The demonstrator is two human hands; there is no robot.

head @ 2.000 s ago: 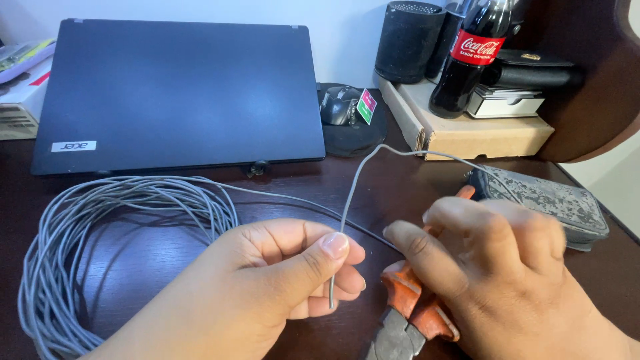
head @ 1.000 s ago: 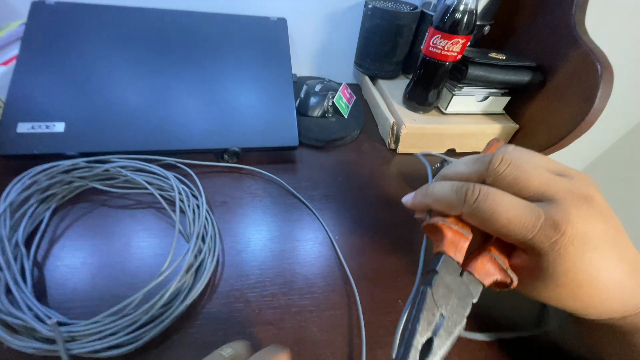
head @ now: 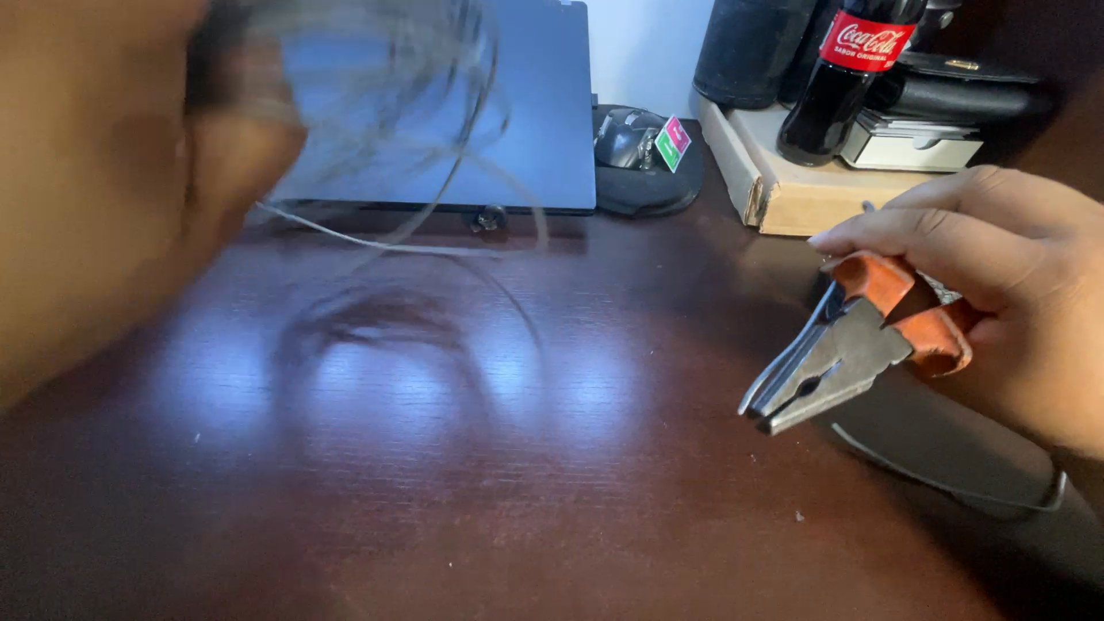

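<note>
My left hand (head: 112,172), blurred and close to the camera at the upper left, holds up a coil of thin grey cable (head: 397,95) in front of the laptop. On the right, my right hand (head: 992,250) grips combination pliers (head: 828,366) by their orange handles, the jaws pointing down and left. A length of grey wire (head: 785,349) runs along the pliers' jaws from beneath my fingers. Below my right hand, another thin wire piece (head: 940,490) with a bent end shows over the desk.
A closed laptop (head: 552,112) stands at the back of the dark wooden desk (head: 517,535), beside a mouse (head: 628,138) on a black pad. Farther right, a cola bottle (head: 828,103), a black cylindrical container (head: 750,52) and a small box (head: 918,147) stand on a cardboard box (head: 828,203).
The cable coil, lying on the desk a second ago, is now lifted in my left hand. My right hand still holds the pliers. Two seconds ago my left hand held a wire end.
</note>
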